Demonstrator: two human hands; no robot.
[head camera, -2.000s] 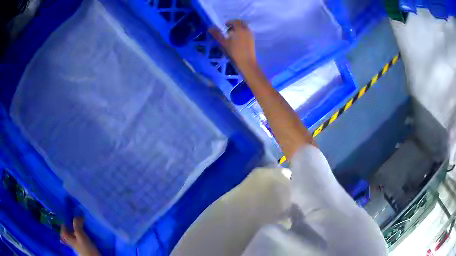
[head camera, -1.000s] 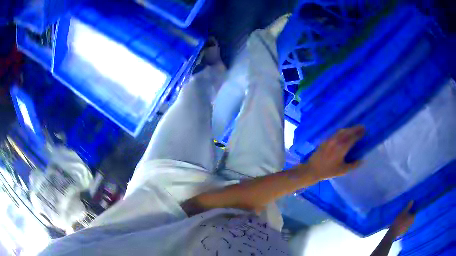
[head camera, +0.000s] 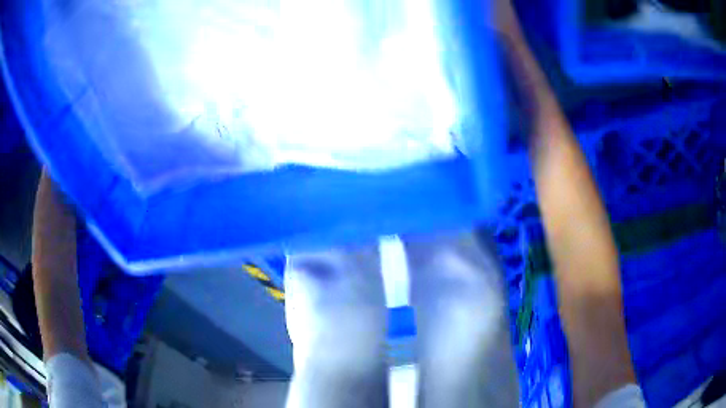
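A blue tote (head camera: 302, 211) fills the upper middle of the view, close to the camera and slightly blurred. A white liner (head camera: 318, 88) lies in it and glares bright. My left forearm (head camera: 57, 279) runs up along the tote's left side, and my left hand is hidden behind the tote. My right forearm (head camera: 577, 231) runs up along its right side to the top edge, and my right hand cannot be seen. The tote is raised between my forearms, above my legs.
At the right are a blue lattice crate (head camera: 669, 159) and stacked blue totes (head camera: 677, 295). Another tote (head camera: 629, 68) shows at the upper right. Yellow-and-black floor tape (head camera: 264, 282) lies left of my legs (head camera: 342, 335).
A second ago my hands were at a lined tote on the right. Now a lined tote is close in front of me between my forearms, and the view has turned.
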